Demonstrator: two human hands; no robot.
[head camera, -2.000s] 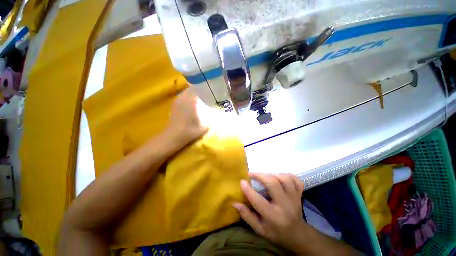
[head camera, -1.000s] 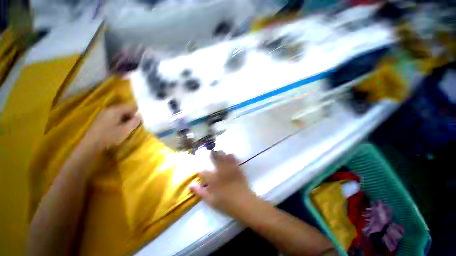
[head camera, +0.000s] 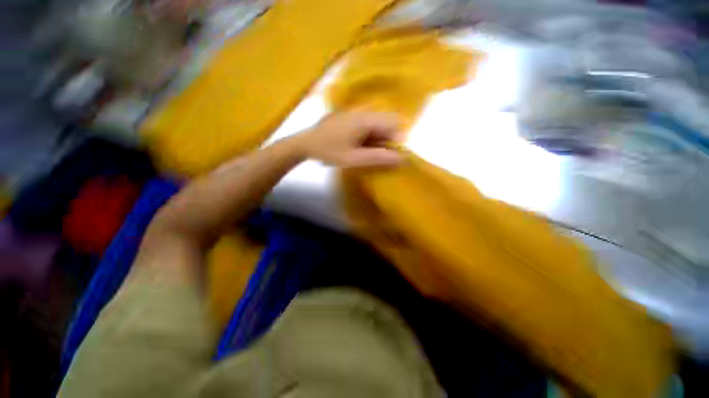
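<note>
The view is strongly blurred. My left hand (head camera: 357, 140) grips the edge of a mustard-yellow garment piece (head camera: 497, 256) near its upper left end. The piece stretches from there down to the lower right, over the table's front edge. More bunched yellow cloth (head camera: 404, 66) lies just beyond my hand. The sewing machine head (head camera: 606, 109) is a smeared pale shape at the upper right, apart from the held cloth. My right hand is not visible.
A stack of cut yellow pieces (head camera: 264, 85) lies at the left of the white table (head camera: 307, 186). Below it is a blue crate (head camera: 253, 299) with yellow cloth inside. Something red (head camera: 101, 214) is at the far left. A bit of green shows at the lower right edge.
The view has swung left. The yellow piece has come away from the needle area and now stretches across the table front. My right hand has gone out of sight.
</note>
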